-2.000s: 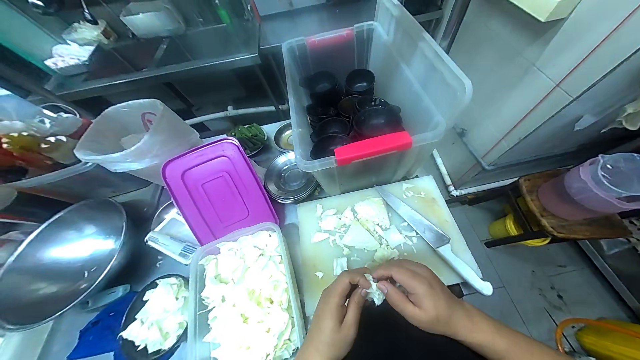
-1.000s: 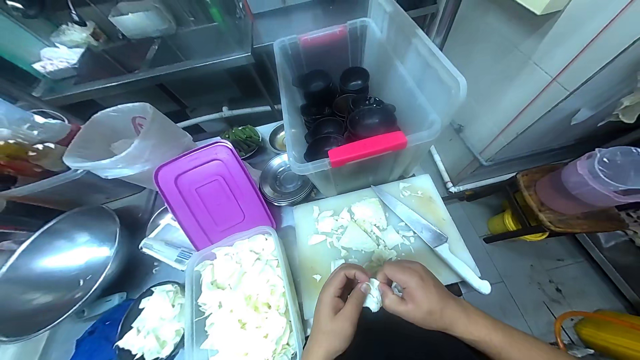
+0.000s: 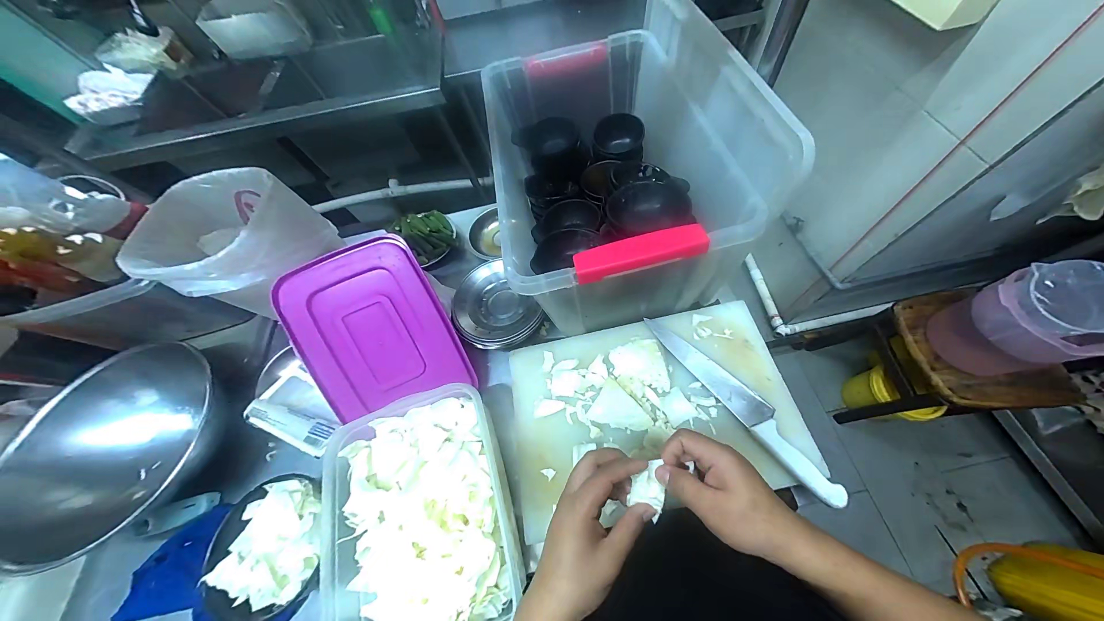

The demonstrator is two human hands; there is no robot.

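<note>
Between the fingertips of my left hand and my right hand is a piece of white cabbage, pinched by both. The hands are over the near edge of a white cutting board. Cut cabbage pieces lie scattered on the board. A kitchen knife with a white handle rests diagonally on its right side, its handle toward me. Left of the board, a clear plastic container is full of cut cabbage. A black bowl farther left holds more cabbage.
A purple lid leans at the container's far end. Metal plates are stacked beside it. Behind the board stands a large clear bin with black bowls. A steel bowl and plastic bag are at left, a wooden stool at right.
The fingers have shifted around the cabbage piece, which stays between both hands. The knife and containers have not plainly moved.
</note>
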